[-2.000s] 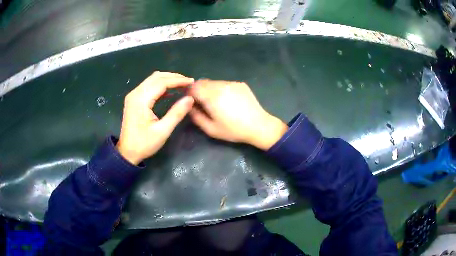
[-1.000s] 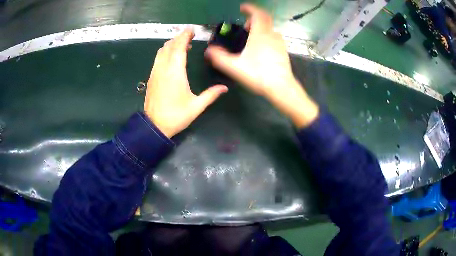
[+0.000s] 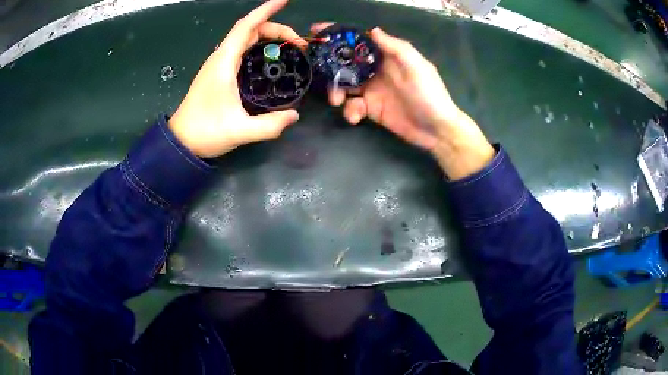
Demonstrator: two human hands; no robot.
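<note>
My left hand (image 3: 216, 99) holds a round black base shell (image 3: 275, 88) with its open side up. Inside the shell show a green-rimmed disc (image 3: 272, 51) at the top and a small central ring (image 3: 274, 70). My right hand (image 3: 399, 91) holds a black-blue LED board assembly (image 3: 346, 56) just right of the shell, its component side facing the camera. Thin red lead wires (image 3: 297, 42) run between the two halves. Some of the fingers are hidden behind the parts, and the right fingertips are slightly blurred.
The dark-green bench sheet (image 3: 329, 176) lies under my hands, with a pale edge rail (image 3: 593, 58) beyond. A clear plastic bag (image 3: 654, 162) lies at the far right. Blue plastic stools (image 3: 630, 264) stand at the lower right. A small yellowish scrap (image 3: 340, 256) lies near the front edge.
A second ago my right hand was at a black part by the rail and my left hand was empty. Now the two wired halves are held side by side, nearer, one in each hand.
</note>
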